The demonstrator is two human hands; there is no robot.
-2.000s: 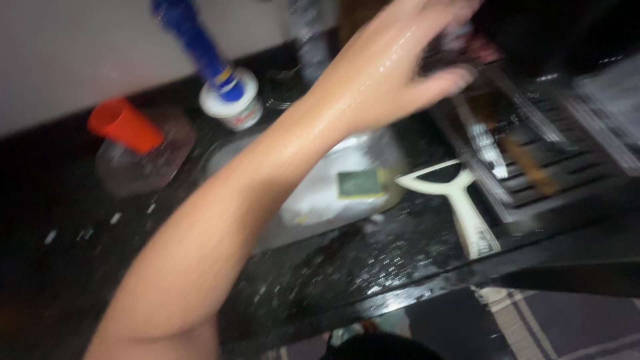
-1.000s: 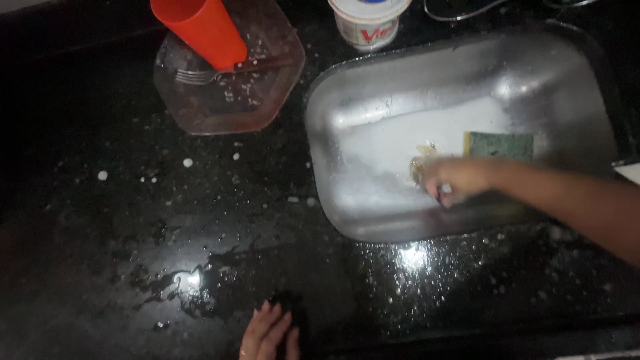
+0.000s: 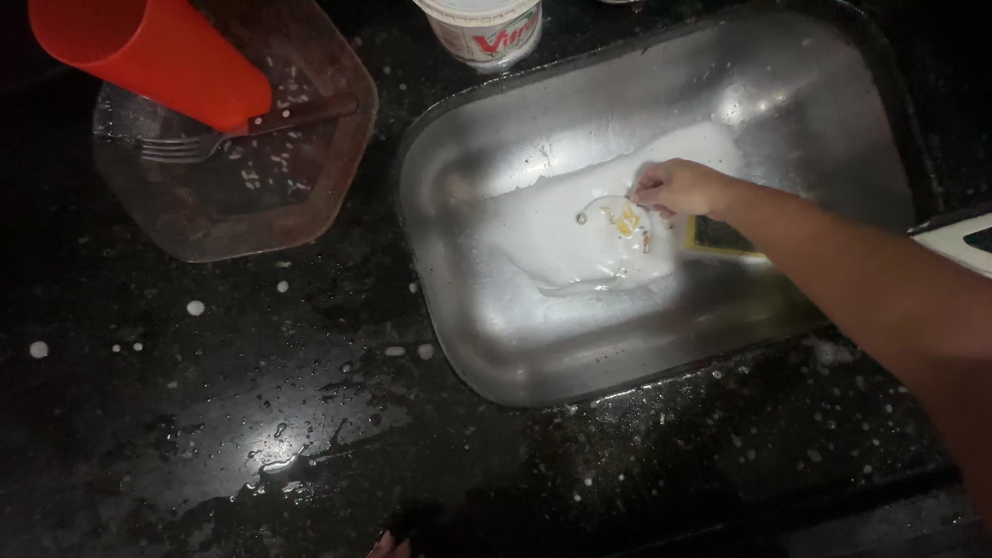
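My right hand (image 3: 678,188) reaches from the right into a stainless steel sink (image 3: 511,364). Its fingertips are pinched together over the drain area, where yellowish food scraps (image 3: 626,222) lie amid white milky liquid or foam (image 3: 542,225). Whether something small is between the fingers cannot be told. Partly behind my right forearm lies a green and yellow sponge (image 3: 721,236). Only the fingertips of my left hand (image 3: 390,547) show at the bottom edge, over the dark counter's front; whether they hold anything is out of sight.
Left of the sink, a clear brownish plate (image 3: 310,217) bears rice grains, a fork with a dark handle (image 3: 302,114) and a tilted red plastic cup (image 3: 186,70). A white tub (image 3: 488,35) stands behind the sink. A white squeegee (image 3: 957,236) lies at right. The black stone counter (image 3: 194,434) is wet.
Two seconds ago an arm stretched over the sink toward the dish rack. Since one second ago, my left hand has slid mostly out of view at the bottom, while my right hand stays in the sink.
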